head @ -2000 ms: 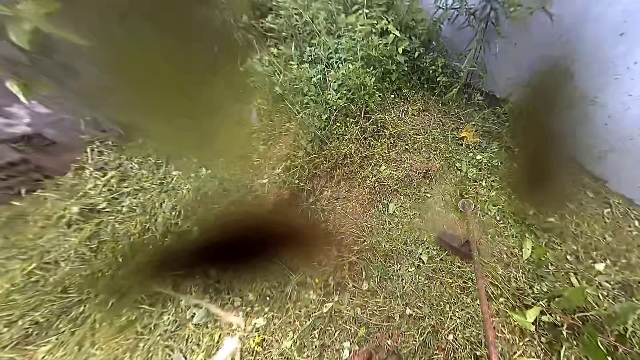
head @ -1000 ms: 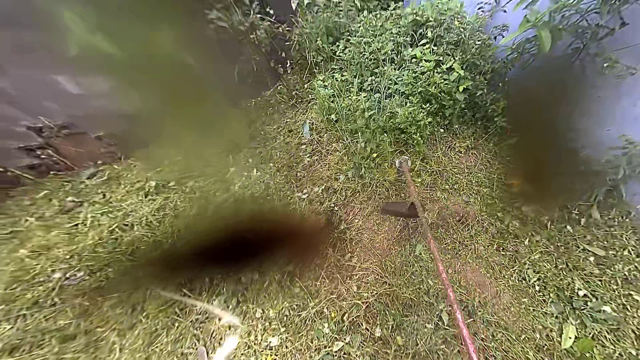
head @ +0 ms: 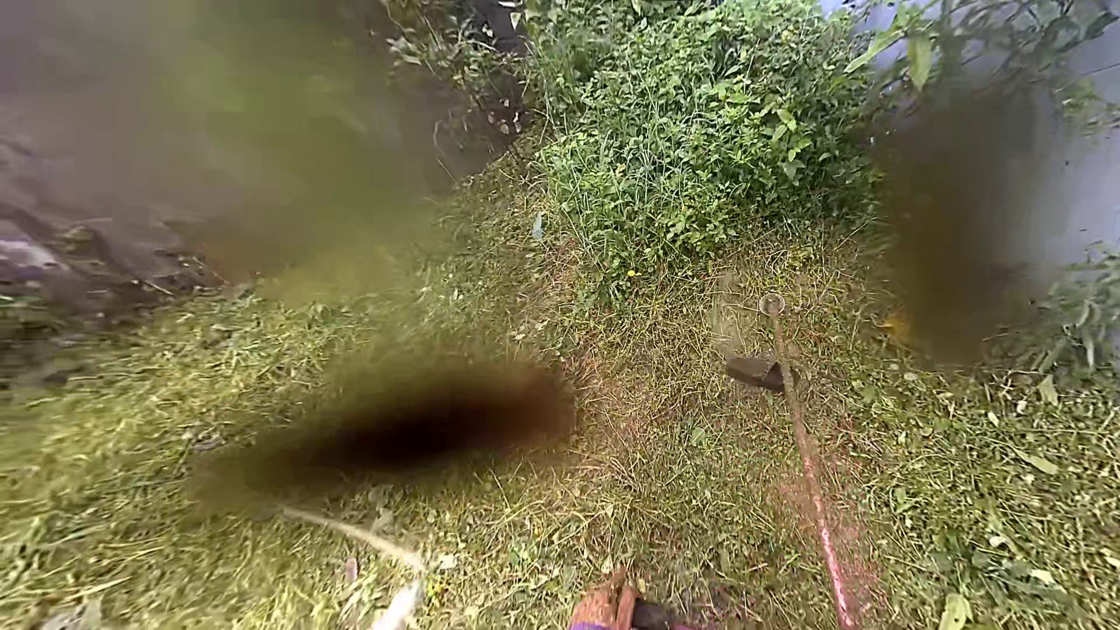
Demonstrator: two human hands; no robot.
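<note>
A string trimmer with a reddish shaft [head: 814, 481] reaches up from the lower right over cut grass. Its round head [head: 773, 304] is near the foot of a leafy green clump [head: 700, 131], with a blur of spin beside it. A dark guard [head: 759, 373] sits just below the head. At the bottom edge, what looks like my left hand [head: 604, 604], brownish and partly cut off, is closed around a dark handle [head: 652, 615]. My right hand is out of the frame.
Cut grass [head: 219, 376] covers the ground. A pale wall [head: 1085, 166] stands at the right, with leafy stems before it. Rubble or dark soil [head: 105, 254] lies at the left. Dark smudges blur parts of the view, and a whitish strand [head: 359, 534] crosses the lower left.
The trimmer head swung left towards the green clump, then came back a little to the right. My hand has come into view at the bottom. The view turned at first.
</note>
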